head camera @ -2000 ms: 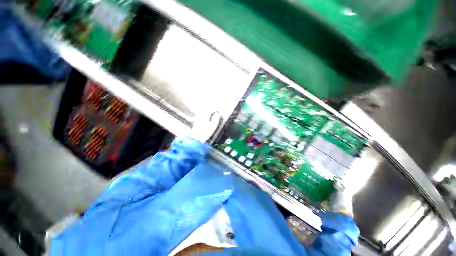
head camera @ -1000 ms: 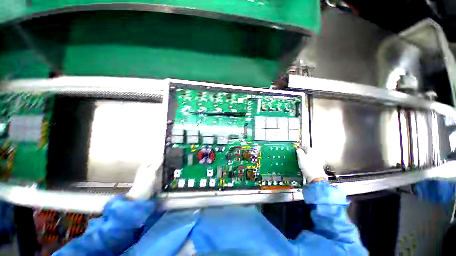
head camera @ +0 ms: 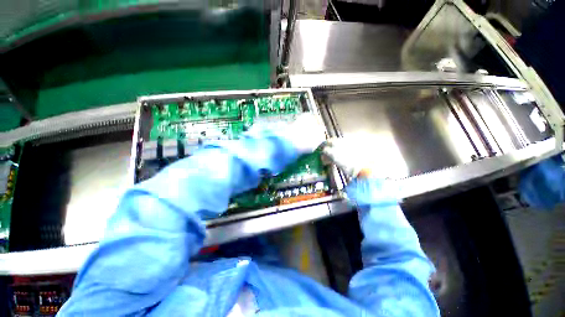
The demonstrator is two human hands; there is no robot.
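Observation:
The green circuit board (head camera: 195,129) lies in its thin pale-rimmed carrier frame (head camera: 229,94) on the conveyor in front of me. My left hand (head camera: 306,131), in a white glove, reaches across the board to its right part, and my sleeve covers the board's middle and lower left. My right hand (head camera: 346,156), also in a white glove, is at the frame's right rim, with its fingertips close to my left hand. Both hands are blurred by glare, so I cannot tell whether they grip anything.
The near conveyor rail (head camera: 279,218) runs along my front. Another green board (head camera: 6,192) is cut off at the left edge. Shiny metal plate (head camera: 396,127) lies right of the frame. Green shelving (head camera: 155,93) stands behind. A blue-covered part of a person (head camera: 545,182) shows at far right.
My left hand has left the frame's left side and crossed over the board to the right. The framed board appears farther left in view. My right hand stays near its right rim.

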